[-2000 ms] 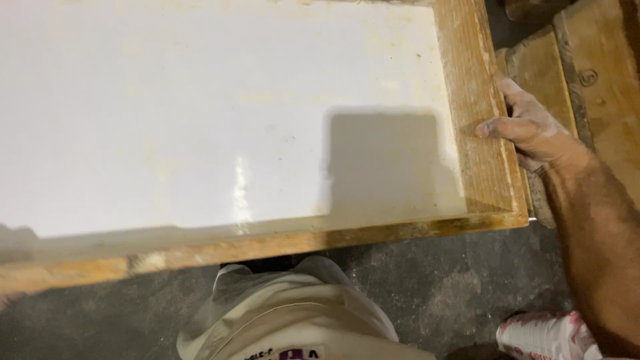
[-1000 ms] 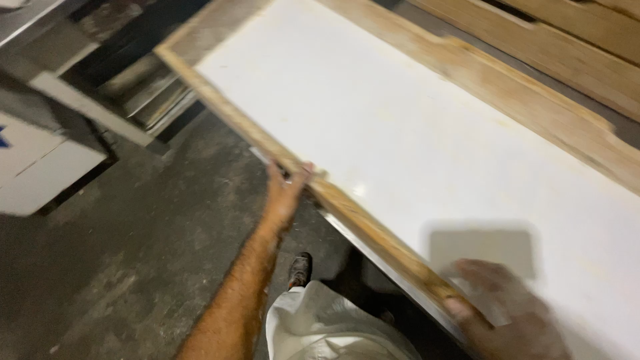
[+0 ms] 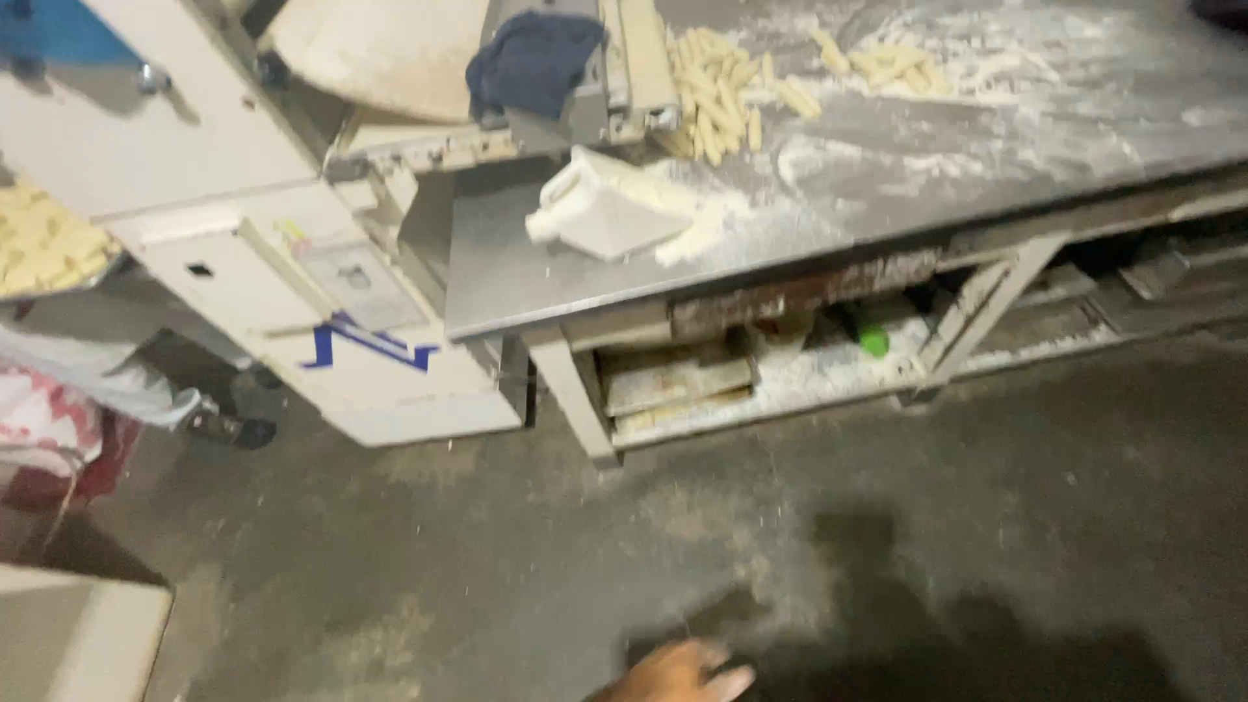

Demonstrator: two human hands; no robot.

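Observation:
Low in the view, cut off by the bottom edge, my left hand [image 3: 687,671] is over the floor with thumb and fingers apart and nothing seen in it. My right hand is out of view. Farther ahead stands a floured worktable [image 3: 829,229]. On it lie a pile of short dough pieces [image 3: 717,93], a smaller group of dough pieces [image 3: 902,68] and a white plastic jug-like scoop [image 3: 614,205] on its side beside loose flour. A dark blue cloth [image 3: 536,60] is bunched on the machine at the table's left end.
A white machine cabinet [image 3: 283,292] adjoins the table. Under the tabletop is a floury shelf [image 3: 780,395] with a green object [image 3: 874,340]. At far left are a person's leg and shoe [image 3: 229,427], a container of pale pieces [image 3: 49,244] and a pale box-like surface [image 3: 78,639].
The wooden-framed white board that both hands were at is out of view. My right hand has left the view. The view has swung to the worktable and machine.

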